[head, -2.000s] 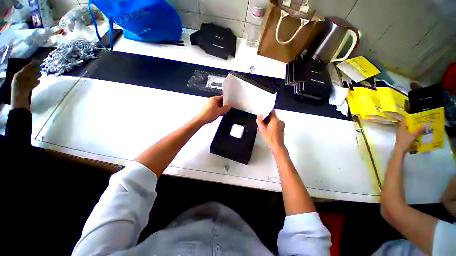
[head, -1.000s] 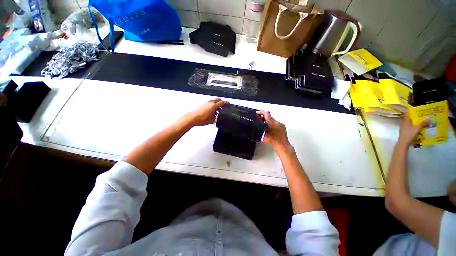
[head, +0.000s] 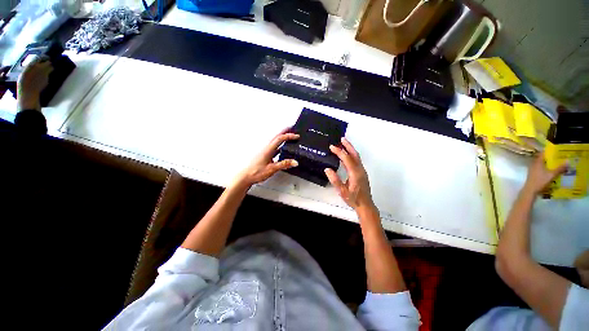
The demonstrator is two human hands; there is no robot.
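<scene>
A black box (head: 314, 145) with small white lettering on top stands on the white bench in front of me, its cover over the tray. The white product is hidden. My left hand (head: 271, 161) is on the box's left side, fingers on the upper edge and thumb at the near left corner. My right hand (head: 349, 173) is on the right side, fingers spread along the edge and near corner. Both hands hold the box between them.
A clear plastic bag (head: 302, 77) lies on the black band (head: 194, 53). Stacked black covers (head: 425, 81) stand by the kettle (head: 462, 33). Yellow cartons (head: 510, 121) and a neighbour's hand are right. Another person's hand is left. A large carton (head: 152, 236) is below left.
The cover, open and white inside at first, has come down over the tray as a closed box. The view has shifted, and the large carton shows at lower left.
</scene>
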